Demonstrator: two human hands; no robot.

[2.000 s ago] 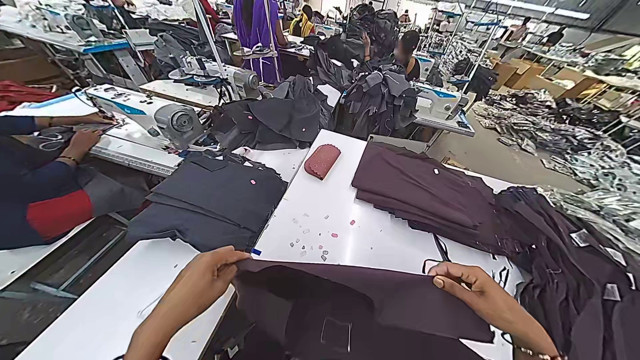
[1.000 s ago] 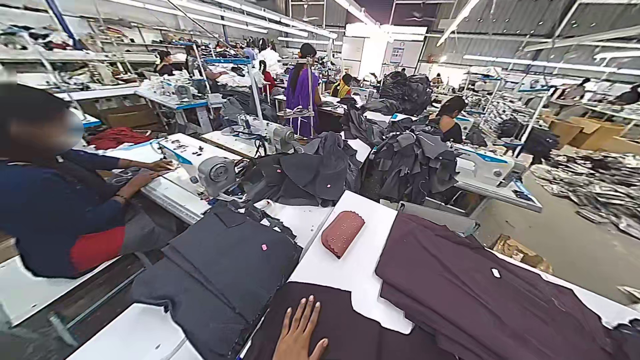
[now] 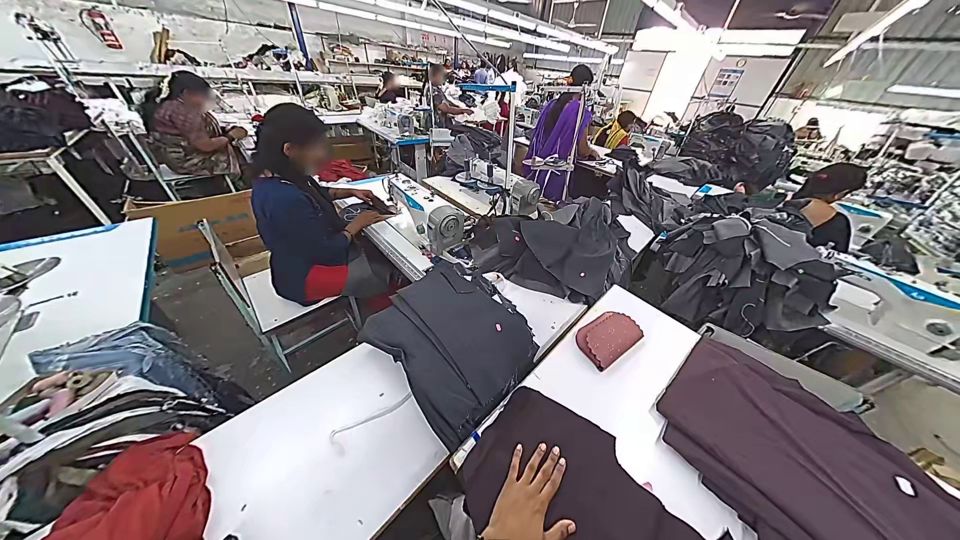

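Observation:
Palm down, my left hand (image 3: 526,495) rests with spread fingers on a dark maroon fabric piece (image 3: 566,442), which lies across the near part of the white table (image 3: 637,427). My right hand is out of view. Beyond the piece is a scalloped, reddish-brown pouch-like case (image 3: 610,339). A stack of dark grey fabric pieces (image 3: 457,345) with a small pink tag lies up and to the left of my hand. To the right, folded dark maroon fabric (image 3: 780,427) carries a small white tag.
A co-worker (image 3: 300,210) sits at a sewing machine (image 3: 431,217) on the left. Heaped grey fabric (image 3: 742,262) lies beyond the table. Red cloth (image 3: 142,487) and other garments are piled at the lower left. A cardboard box (image 3: 199,225) stands behind the chair (image 3: 259,300).
Two seconds ago both hands held the maroon piece by its edge; now my left hand lies flat on it and my right hand has left view. The view has swung up and left.

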